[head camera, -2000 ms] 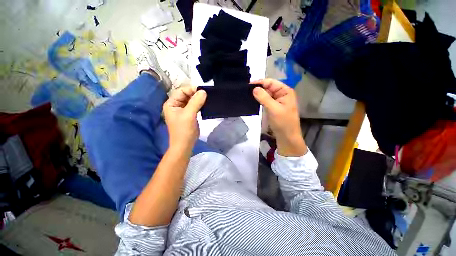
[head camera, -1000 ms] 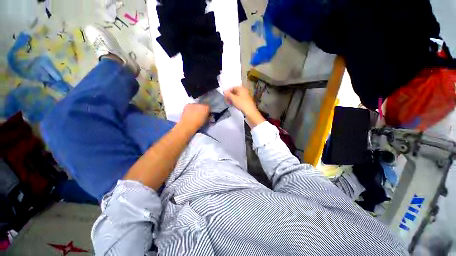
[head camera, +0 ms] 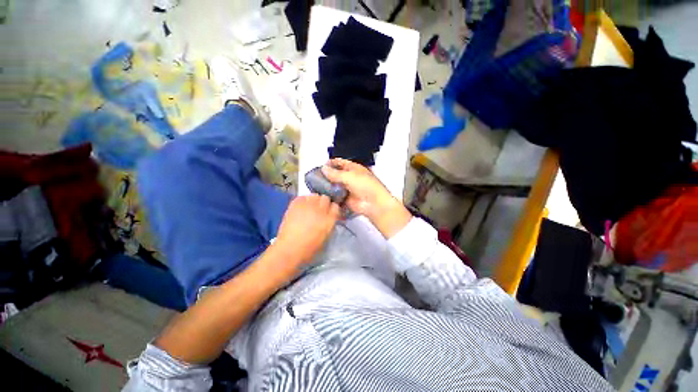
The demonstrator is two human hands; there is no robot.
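Note:
A small cuff (head camera: 324, 184), grey side showing and bunched into a cup shape, is between my two hands near my lap. My right hand (head camera: 358, 191) grips its upper right side. My left hand (head camera: 308, 222) holds its lower end, with the fingers partly hidden. A pile of overlapping black cuffs (head camera: 356, 84) lies in a column on the white board (head camera: 403, 92), just beyond my hands.
Blue trousers and a shoe are left of the board. Fabric scraps lie on the floor. To the right are a blue crate (head camera: 528, 73), a yellow-edged table (head camera: 528, 230), black garments (head camera: 620, 130), a red bag (head camera: 662, 230) and a sewing machine (head camera: 662, 344).
The flat black cuff stretched between my hands two seconds ago is no longer there. My hands have come together nearer my lap around a grey-sided cuff, now bunched up. The camera view has shifted.

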